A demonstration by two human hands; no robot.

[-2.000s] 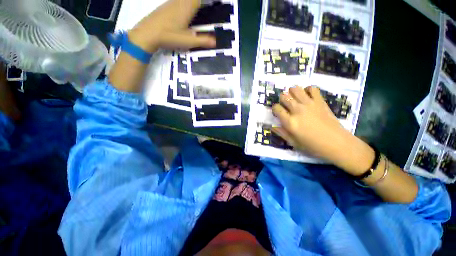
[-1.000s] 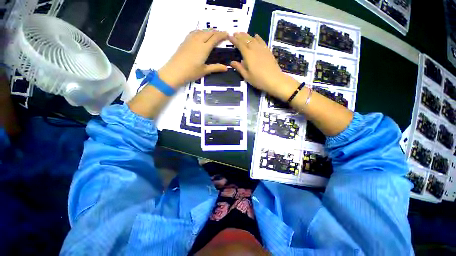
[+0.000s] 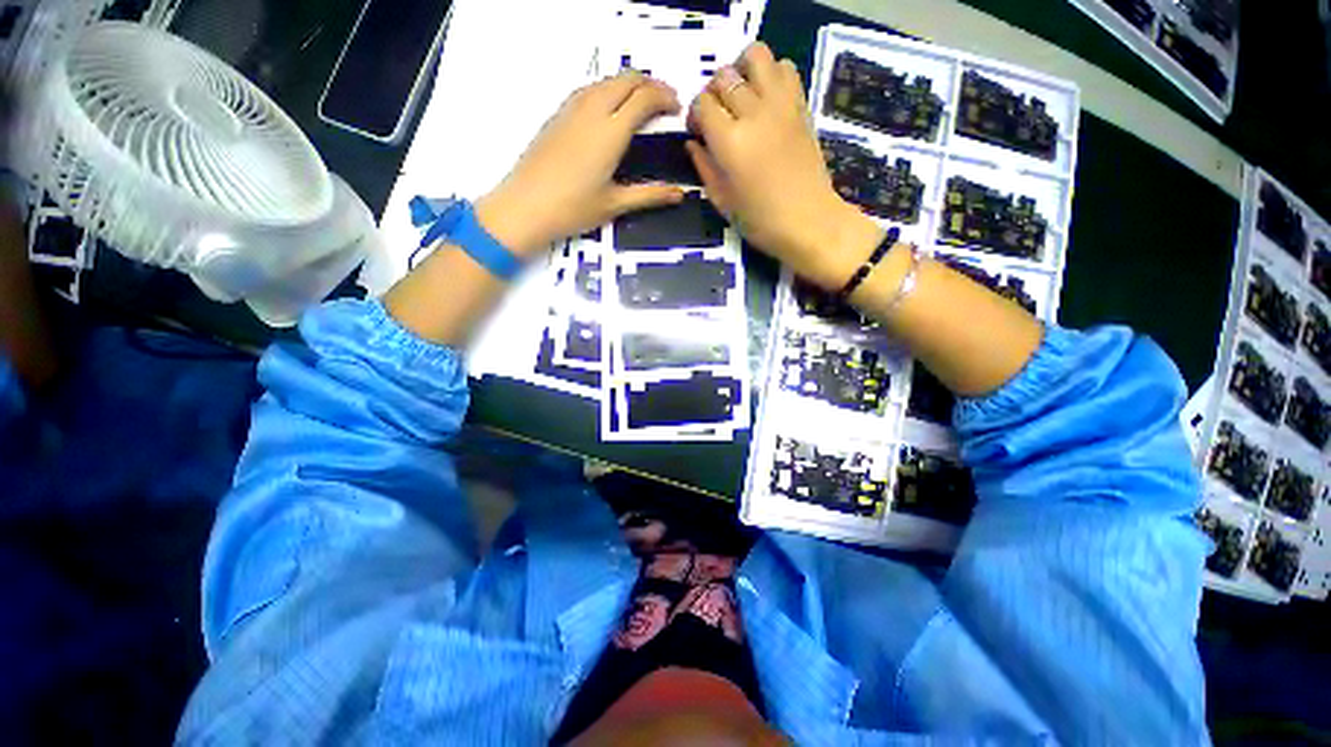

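A white release liner sheet [image 3: 613, 391] with a column of black adhesive film pieces [image 3: 677, 282] lies in front of me. My left hand [image 3: 591, 161] rests over its left edge, thumb and fingers apart around a black piece. My right hand [image 3: 759, 153] is at the same piece from the right, fingers bent, fingertips near its edge. Whether either hand grips the piece cannot be told. A white board tray [image 3: 902, 423] with two columns of dark circuit boards [image 3: 828, 479] lies to the right, partly under my right hand and forearm.
A white desk fan [image 3: 183, 132] and a dark mobile phone [image 3: 383, 66] are at the left. White used backing sheets [image 3: 504, 95] lie under and left of the liner. Another filled board tray [image 3: 1267, 336] is at the far right, and part of one at the top right.
My right hand has left the board tray and joined my left hand at the liner. In the last second, both hands stay there, with my right fingers shifted slightly up. The view has shifted.
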